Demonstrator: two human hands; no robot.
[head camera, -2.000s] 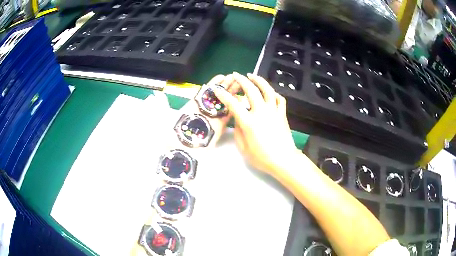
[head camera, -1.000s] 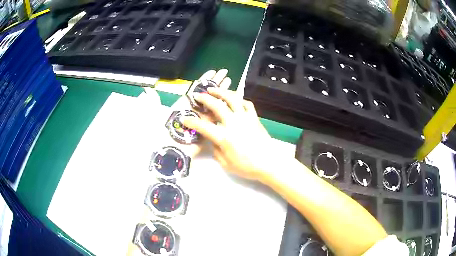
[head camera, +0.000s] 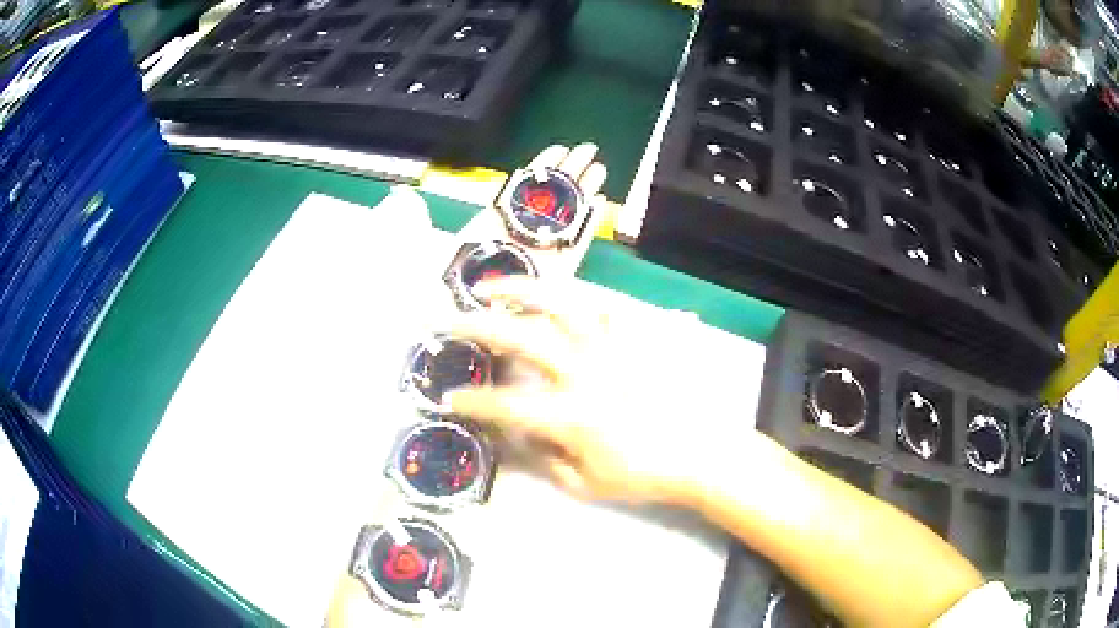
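Note:
Several strapless round watches lie in a row along my left forearm and hand. The top watch (head camera: 544, 206) sits on my left hand (head camera: 565, 253), with the fingertips showing beyond it. Its screen shows a red icon. The second watch (head camera: 491, 276) is partly covered by a finger of my right hand (head camera: 571, 411). That hand is blurred and spread over the second and third watches; its fingers touch or hover at the third watch (head camera: 447, 372). The fourth watch (head camera: 442, 464) and the lowest watch (head camera: 411, 563) show red marks. The lowest has a white tab.
A white sheet (head camera: 264, 405) lies under the forearm on the green mat (head camera: 117, 368). Blue stacked trays (head camera: 86, 221) stand left. Black foam trays with watches stand behind (head camera: 331, 117) and right (head camera: 785, 264). A nearer foam tray (head camera: 804, 344) holds watches. A yellow post (head camera: 1086, 337) stands right.
My right hand has moved down the row, from the top two watches to the second and third. The top watch is now uncovered and shows a red icon.

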